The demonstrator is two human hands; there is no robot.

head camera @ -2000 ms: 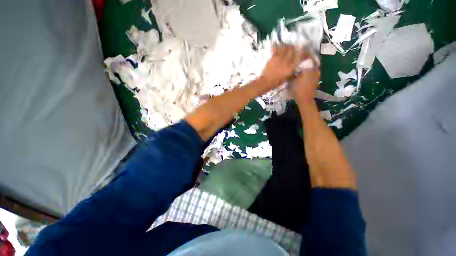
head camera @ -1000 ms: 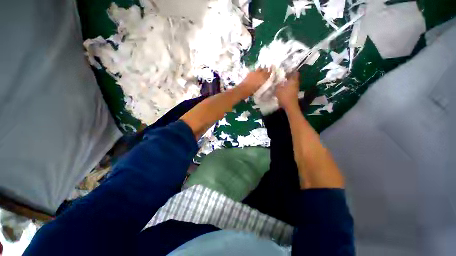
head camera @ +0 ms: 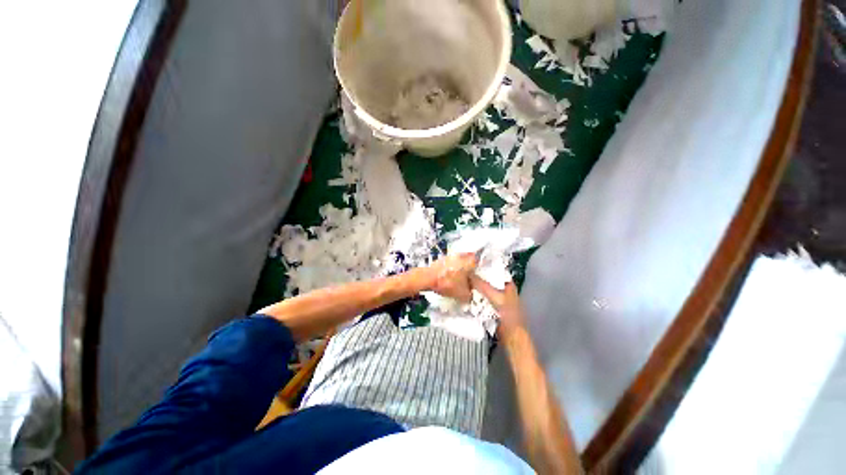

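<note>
My left hand and my right hand are close together at the middle of the view, low over the floor. Both are closed on a bunch of white scraps, which sticks out above and between them. The fingers are partly hidden by the scraps. Loose white scraps lie in a heap on the green floor to the left of my hands. A large cream bucket stands beyond my hands, with some scraps at its bottom.
A second cream container is cut off at the top edge. Grey-sided tables with brown edges stand at left and right. A white stack lies on the dark table at far right. Scraps litter the green floor.
The view has tilted up, bringing the bucket and both table edges into sight. My hands have stayed together with scraps between them and now appear lower in the picture.
</note>
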